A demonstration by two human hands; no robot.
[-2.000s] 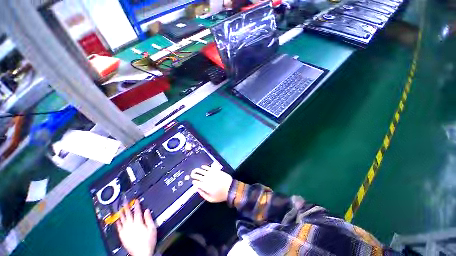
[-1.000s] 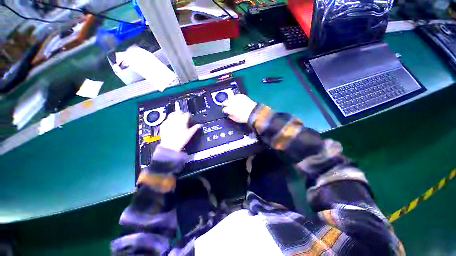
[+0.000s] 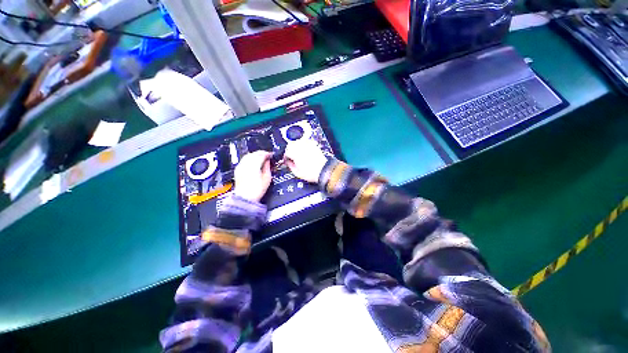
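A laptop with its insides exposed (image 3: 206, 214) lies on a black mat on the bench in front of me. Its two round fans (image 3: 202, 166) sit at the upper left and upper right, and an orange strip (image 3: 210, 194) is near the left fan. The battery (image 3: 292, 200) runs along the near edge. My left hand (image 3: 253, 176) and my right hand (image 3: 305, 160) are over the board's middle between the fans, fingertips close together. What lies under the fingertips is too small to tell.
An open laptop (image 3: 485, 107) stands to the right, wrinkled film on its screen. A small dark stick (image 3: 362, 105) lies between the laptops. A thin dark stick (image 3: 300, 89) lies on the pale rail. A grey post (image 3: 213, 55) rises behind; white paper (image 3: 182, 100) lies left of it.
Both hands have come together at the middle of the board; the right moved left from near the right fan. Earlier they were apart, over the laptop's near half. The view has shifted.
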